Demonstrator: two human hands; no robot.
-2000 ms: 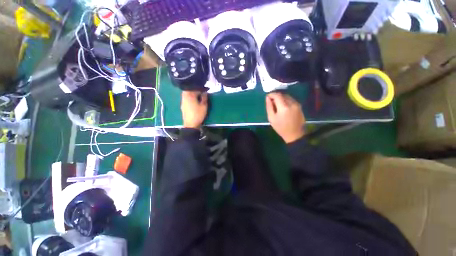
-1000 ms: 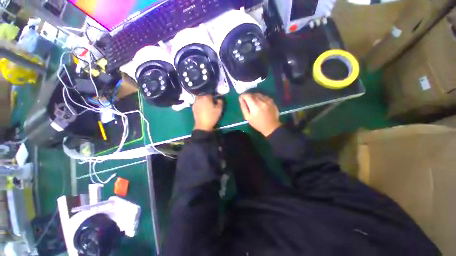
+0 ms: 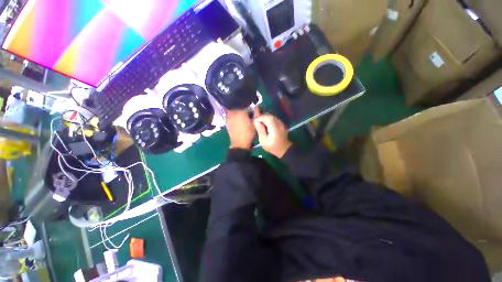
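Three white dome cameras with black balls stand in a slanting row below the keyboard: a left one [image 3: 151,130], a middle one [image 3: 187,108] and a right one [image 3: 229,81]. Their lens faces with pale LED dots show. My left hand [image 3: 241,129] is just below the right camera, close to its base. My right hand [image 3: 271,135] is beside it, fingers bent and its fingertips near my left hand. A small white piece shows by the fingertips; I cannot tell whether either hand grips it.
A keyboard [image 3: 159,52] and bright monitor [image 3: 104,33] are behind. A mouse [image 3: 289,83], yellow tape roll [image 3: 329,74] and white instrument [image 3: 278,22] are right. White cables [image 3: 129,190] and an orange block [image 3: 137,248] are left. Cartons [image 3: 440,165] stand at the right.
The view has turned, showing more of the monitor. Both hands have moved from below the middle camera to below the right camera and are closer together.
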